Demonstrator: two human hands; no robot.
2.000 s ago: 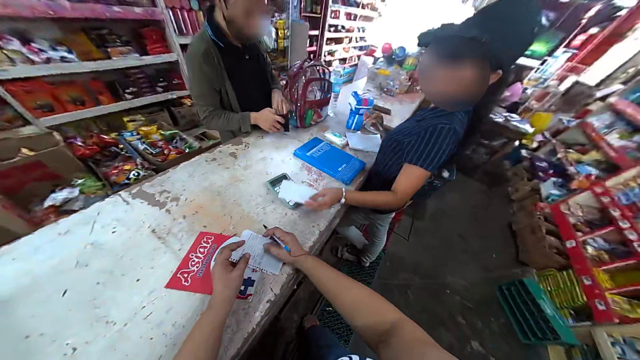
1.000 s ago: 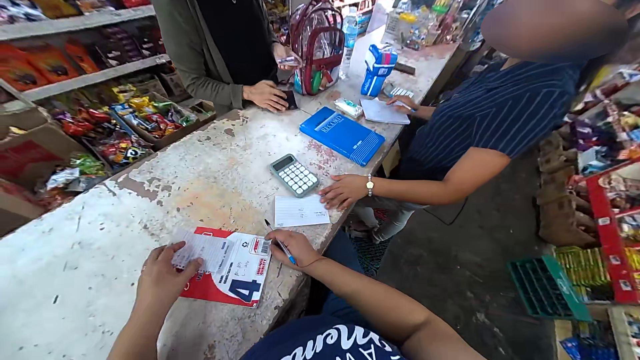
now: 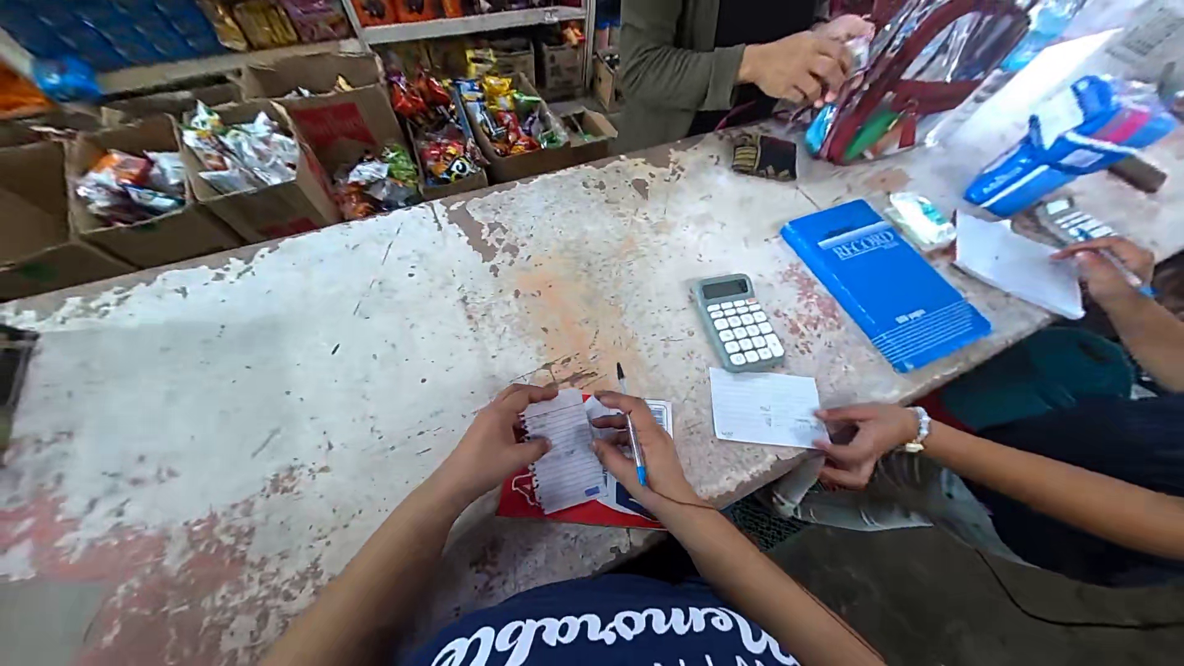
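Note:
My left hand (image 3: 507, 442) grips the left edge of a small lined paper sheet (image 3: 562, 453) with a ragged edge. At its right, my right hand (image 3: 638, 449) holds a blue-and-white ballpoint pen (image 3: 633, 437), its dark tip pointing away from me, and its fingers touch papers beside the sheet. Beneath both hands lies a red and white printed pad or booklet (image 3: 518, 497), partly covered. A grey calculator (image 3: 739, 322) with white keys rests on the counter farther right. Below the calculator is a white lined slip (image 3: 766, 407), touched by a co-worker's hand (image 3: 860, 442).
The worn painted counter (image 3: 324, 370) carries a blue record book (image 3: 886, 282), a blue-and-white pack (image 3: 1064, 148) and a clear-and-red backpack (image 3: 911, 83). At the right a co-worker's hand (image 3: 1110, 264) holds a pen. Cardboard boxes (image 3: 268, 176) of packets stand beyond; another person's hands (image 3: 805, 65) are across the counter.
My left hand has lifted the lined sheet off the red and white pad and moved right, close to my right hand. The view has turned left and down.

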